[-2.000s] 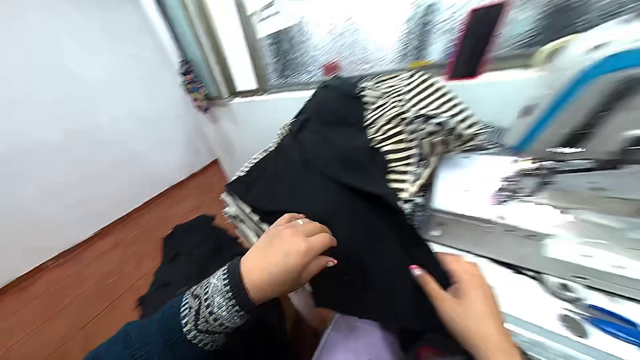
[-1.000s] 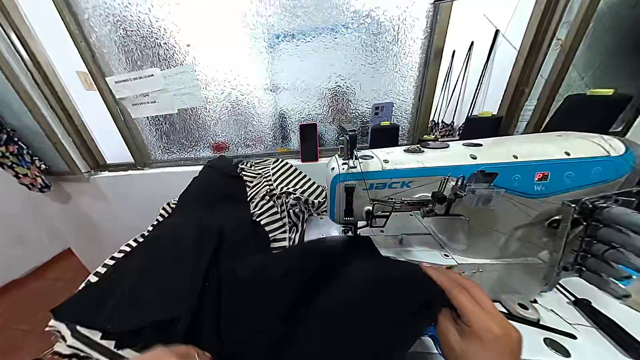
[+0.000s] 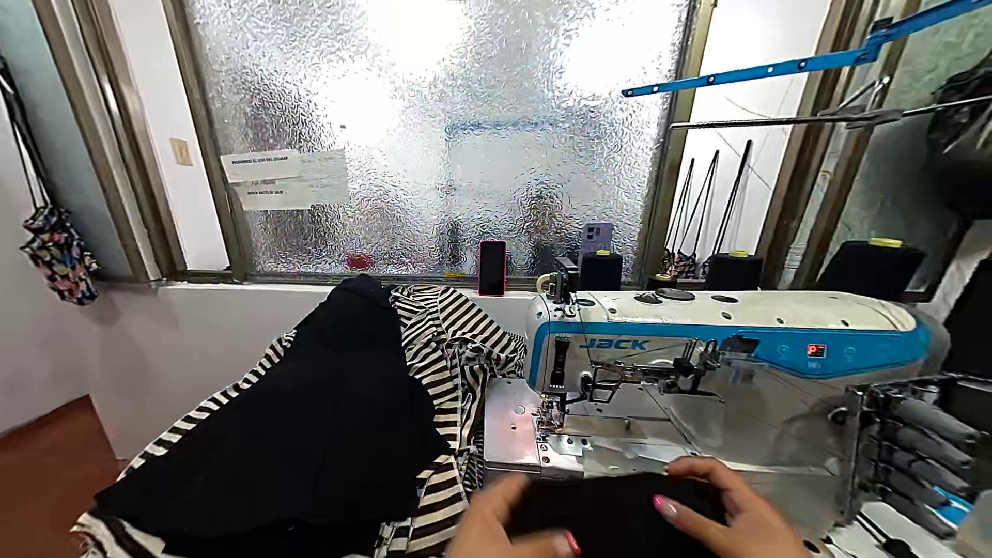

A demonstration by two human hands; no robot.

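Observation:
A piece of black fabric (image 3: 612, 511) is held low in front of the sewing machine, its top edge just below the metal bed. My left hand (image 3: 508, 523) grips its left side, with the thumb over the cloth. On its right side my right hand (image 3: 736, 511) pinches it between thumb and fingers. The Jack industrial sewing machine (image 3: 728, 333) stands behind, its needle and presser foot area (image 3: 552, 415) bare of cloth. More black fabric (image 3: 310, 418) lies to the left over black-and-white striped fabric (image 3: 446, 333).
Black thread cones (image 3: 735, 271) stand behind the machine. A phone with a red edge (image 3: 492, 267) leans at the frosted window (image 3: 434, 139). Rolled grey fabric (image 3: 922, 442) sits on a rack at the right. A blue metal bar (image 3: 759, 70) crosses the upper right.
Both hands are now together before the machine on a black piece; a second ago the left was low at the left. The large black cloth lies free of my hands. The view has tilted up.

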